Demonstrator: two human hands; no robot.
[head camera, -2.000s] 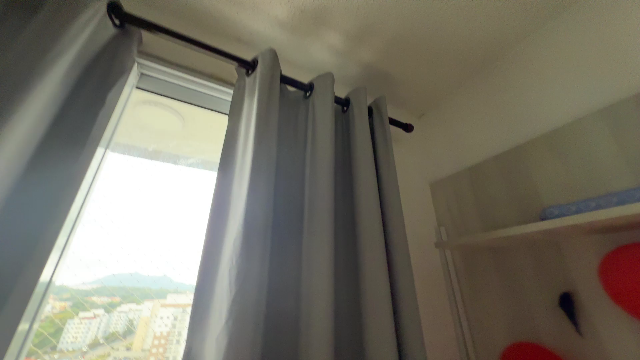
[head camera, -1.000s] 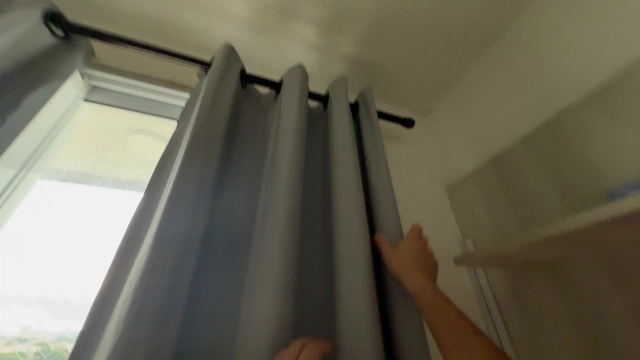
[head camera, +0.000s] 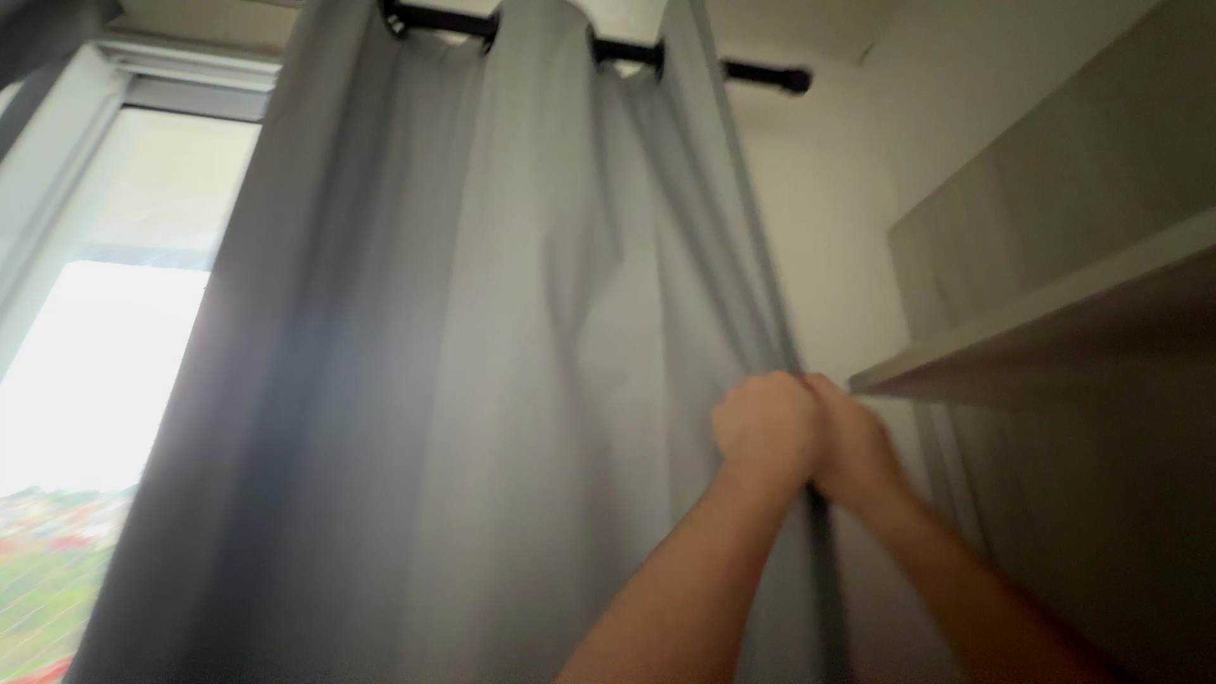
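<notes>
A grey grommet curtain (head camera: 513, 313) hangs from a black curtain rod (head camera: 627, 51) across the middle of the view. My left hand (head camera: 771, 423) is closed on the curtain near its right edge, and the cloth above it is drawn into slanting folds. Pressed against it on the right, my right hand (head camera: 853, 439) also grips the curtain's edge. The fingers of both hands are mostly hidden and somewhat blurred.
A window (head camera: 114, 332) with a light frame stands at the left, with greenery outside. On the right wall a wooden shelf (head camera: 1045, 309) juts out close beside my right hand. The rod's end cap (head camera: 796, 80) stops short of the wall corner.
My hands were apart one second ago, the right raised at the curtain's edge, the left low in the view. Now they are together on the bunched edge. The view has come closer to the curtain.
</notes>
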